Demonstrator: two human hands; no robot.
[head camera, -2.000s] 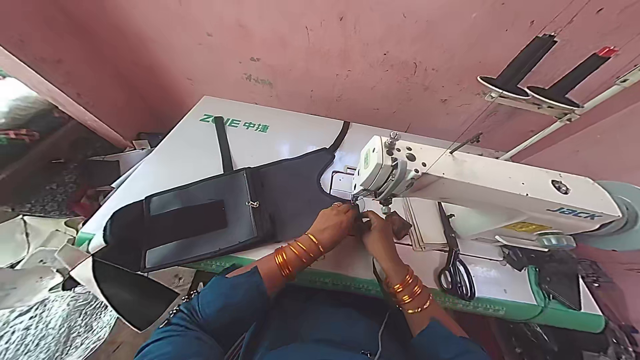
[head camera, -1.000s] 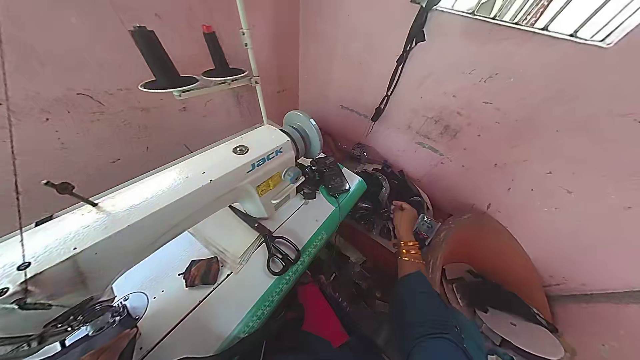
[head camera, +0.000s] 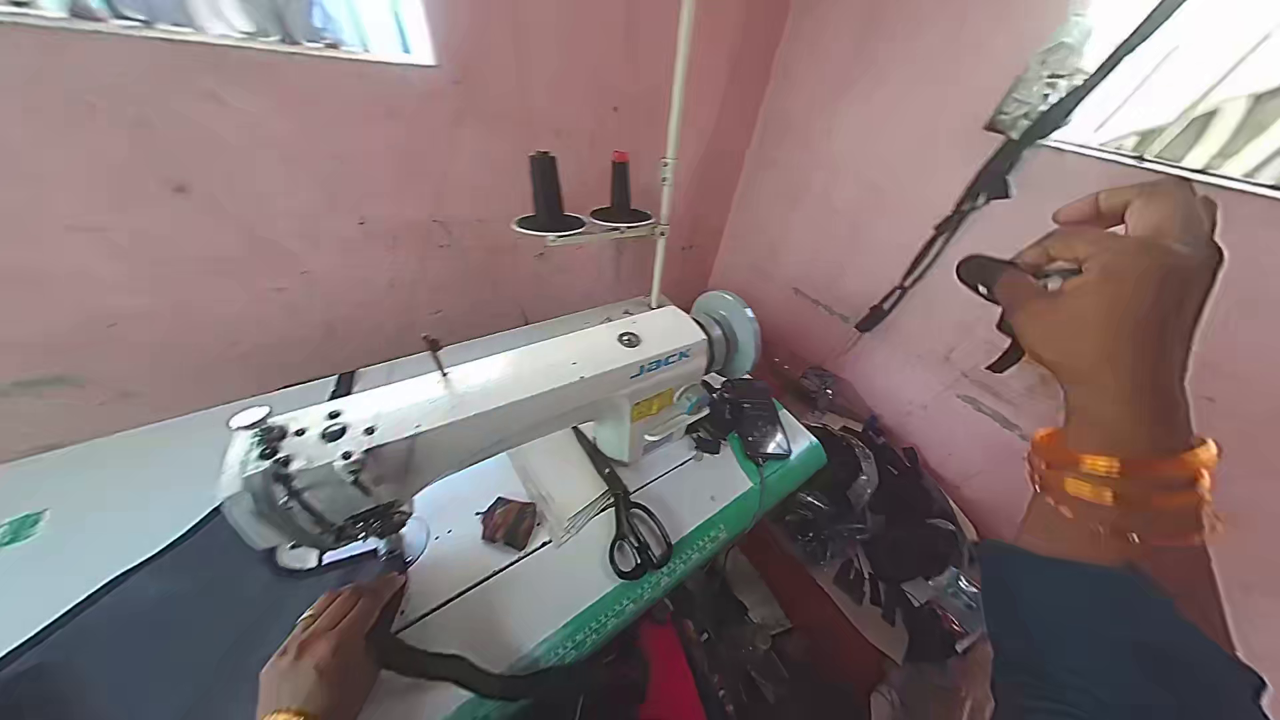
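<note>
At the lower left, my left hand rests on the dark fabric piece beside the needle area of the white Jack sewing machine. A black fabric strip runs from under its fingers toward the right. Raised at the far right, in front of the pink wall, my right hand pinches a small dark item, whose kind I cannot tell. Black-handled scissors lie on the table by some pale sheets. A small brown patterned scrap lies left of them.
Two black thread cones stand on the thread stand behind the machine. A dark device sits at the table's green right edge. Beyond it is a heap of dark scraps and plastic. Dark straps hang on the wall.
My right hand has risen from the scrap heap to in front of the wall, now with a dark item in its fingers. The view has swung back left, bringing my left hand into sight.
</note>
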